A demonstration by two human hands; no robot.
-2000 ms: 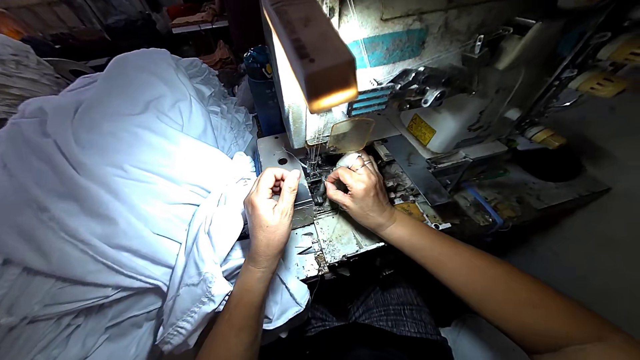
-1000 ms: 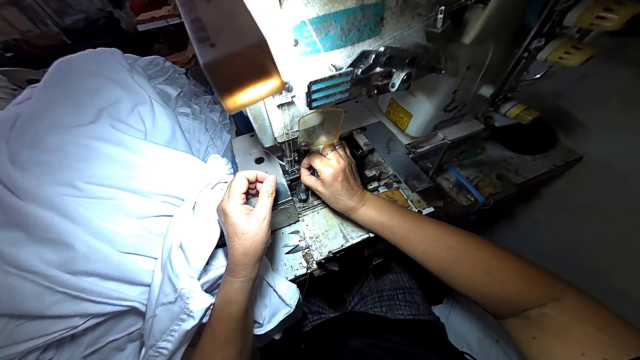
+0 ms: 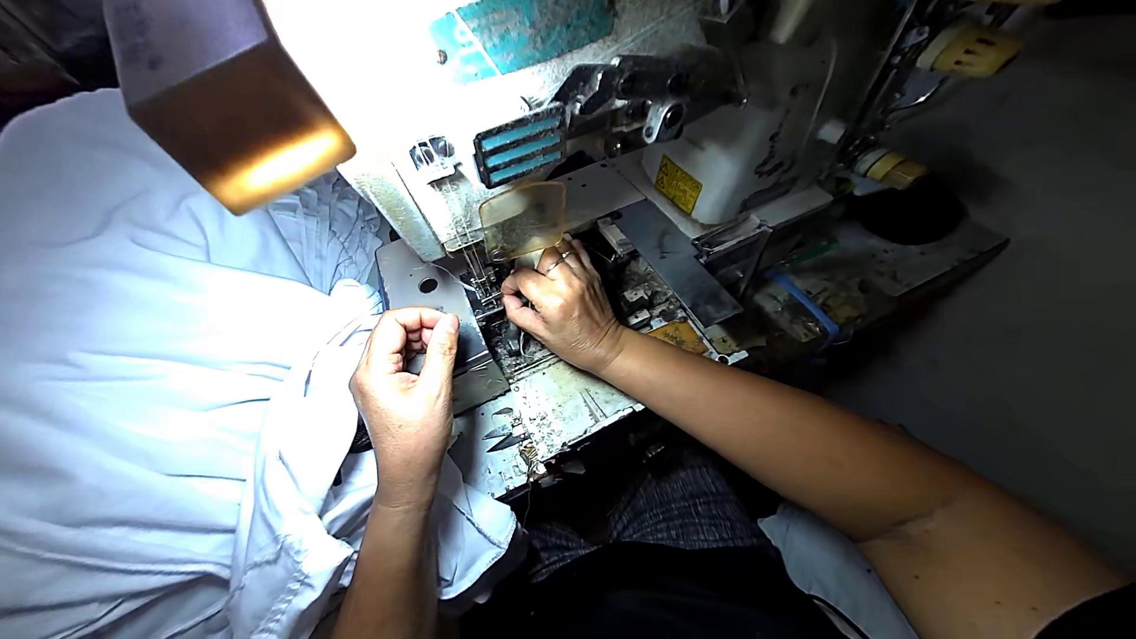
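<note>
An industrial sewing machine stands before me, its needles lit and threaded. My right hand is at the needle area, just right of the needles, thumb and fingertips close together; whether they pinch a thread is too small to tell. A clear yellowish plastic guard is just above that hand. My left hand is raised in front of the metal bed plate, thumb and index fingertips together; no thread can be made out between them. White fabric lies heaped to the left, beside my left wrist.
A lamp housing hangs at the upper left. Small thread snips lie on the worn front edge of the machine bed. Yellow tension knobs are at the upper right, and a blue strip is on the right side.
The view has moved nearer to the machine. Both hands have kept nearly the same poses, my right hand at the needle area and my left hand raised beside it.
</note>
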